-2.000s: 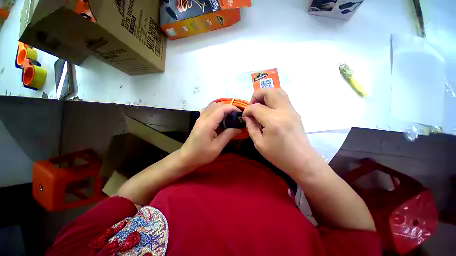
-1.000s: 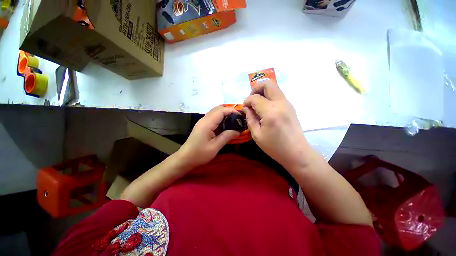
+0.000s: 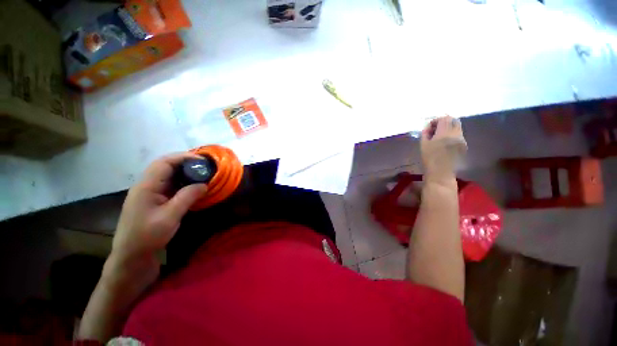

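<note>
My left hand (image 3: 152, 209) holds a coiled orange cord (image 3: 225, 177) by its round black end fitting (image 3: 196, 170), over the bench's front edge. My right hand (image 3: 444, 138) is far to the right at the bench edge, its fingers curled together; it is blurred, and a small clear or whitish thing shows at the fingertips, too unclear to name. The orange QR card (image 3: 246, 117) lies on the bench near the coil, seemingly in a clear plastic bag.
A printed retail box (image 3: 125, 54) and a brown carton (image 3: 40, 88) stand at left. A yellow knife (image 3: 336, 93) and a small box (image 3: 294, 13) lie on the bench. White sheets (image 3: 316, 170) overhang its edge. Red stools (image 3: 556, 182) stand below at right.
The view has turned right. My right hand has left the coil and moved far right along the bench edge. My left hand still holds the coil, whose loops now show fully.
</note>
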